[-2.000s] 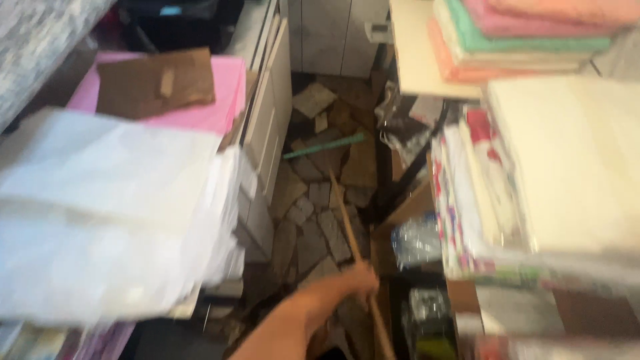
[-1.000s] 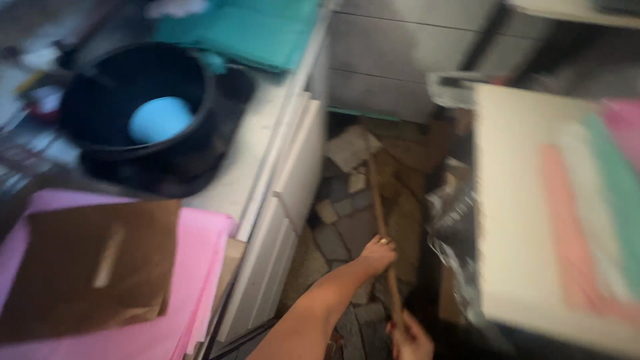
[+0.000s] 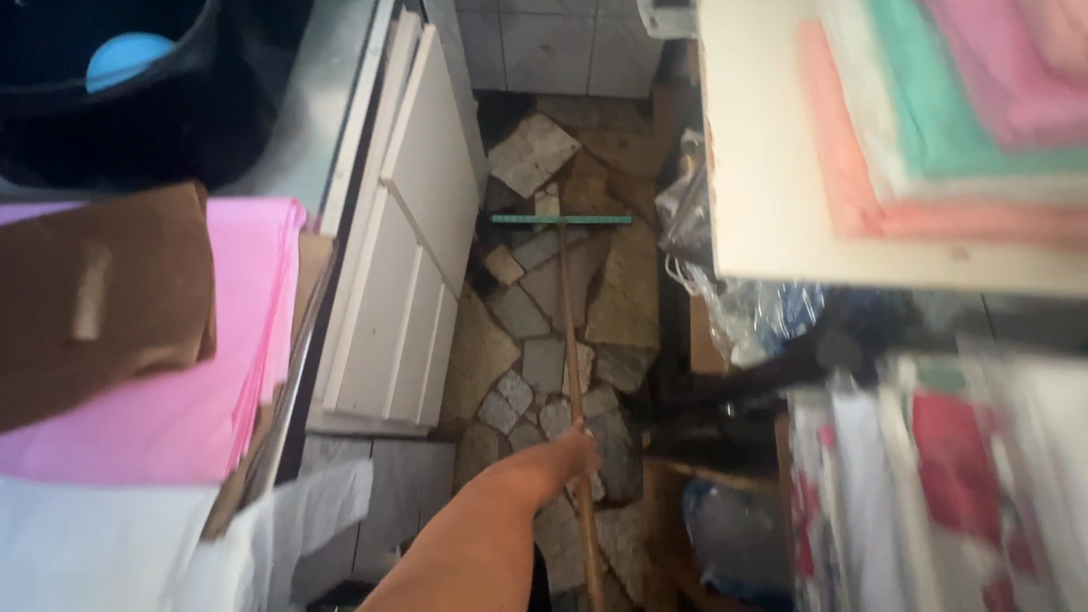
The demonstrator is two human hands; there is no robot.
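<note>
A long wooden pole runs down the middle of the view, and my left hand is closed around it. At the pole's far end a narrow green crosspiece, like the head of a floor squeegee, lies crosswise over the irregular stone floor. The pole's near end leaves the bottom edge of the view. My right hand is not in view.
White cabinet doors border the passage on the left, below a counter holding a black bucket and pink sheets. On the right are a cream board with folded cloths, plastic bags and stacked fabric. A tiled wall closes the far end.
The green crosspiece, near the far wall one second ago, now lies nearer me on the stones. My right hand, on the pole then, has gone out of view. The view has shifted.
</note>
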